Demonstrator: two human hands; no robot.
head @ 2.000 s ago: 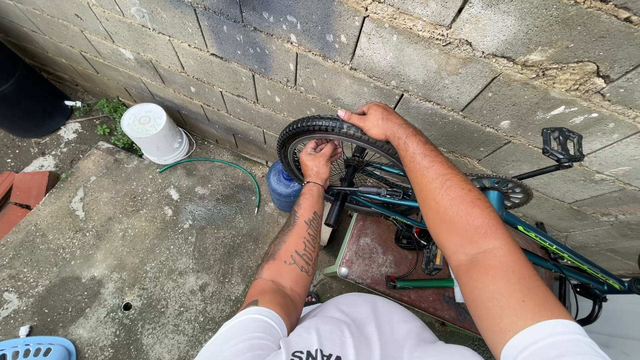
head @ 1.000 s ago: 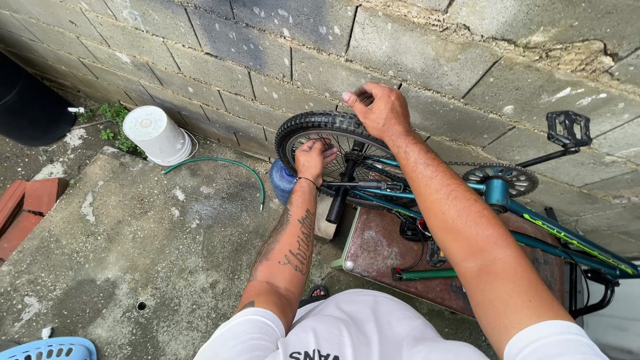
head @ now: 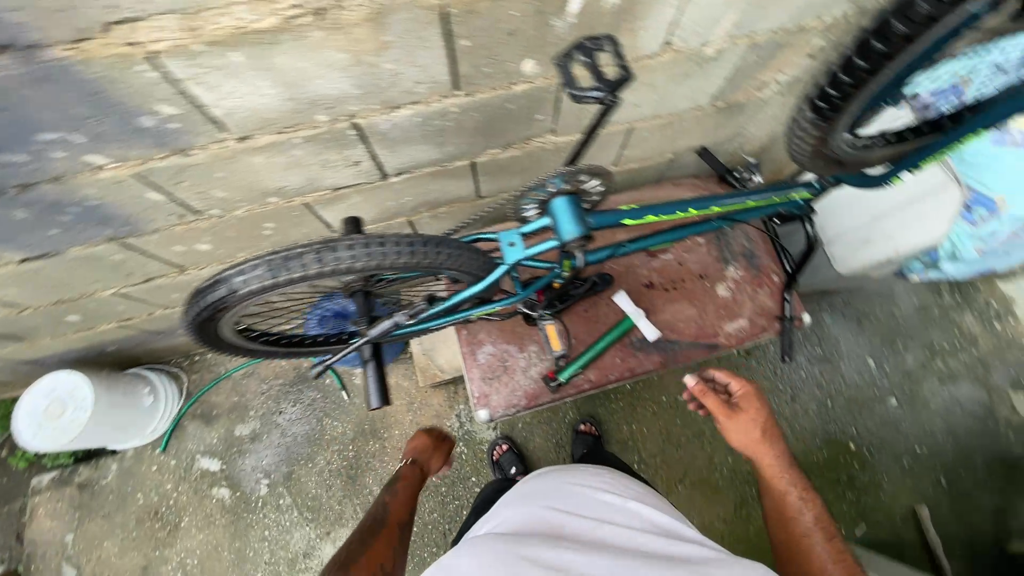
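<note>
A teal bicycle (head: pixel 696 210) rests upside down on a worn reddish-brown board. Its knobby rear wheel (head: pixel 344 250) is at the left, with a ratchet or wrench-like metal tool (head: pixel 372 334) at the axle beside a black peg. My left hand (head: pixel 430 450) hangs below that wheel, touching nothing; its fingers are curled and it cannot be told whether they are fully closed. My right hand (head: pixel 732 408) is over the floor just off the board's front edge, fingers partly bent and apart, holding nothing. Nearest to it lies a green hand pump (head: pixel 596 350) with a white handle.
Behind the bicycle runs a concrete block wall (head: pixel 280 104). The board (head: pixel 688 300) has a corner near my sandaled feet. A white bucket (head: pixel 88 410) lies at the left by a green hose (head: pixel 200 400). A blue water jug (head: pixel 332 316) shows behind the spokes. A stick (head: pixel 932 536) lies lower right.
Both hands have come off the rear wheel area, down toward my body, the right one also to the right. The view has swung to the right, showing the front wheel.
</note>
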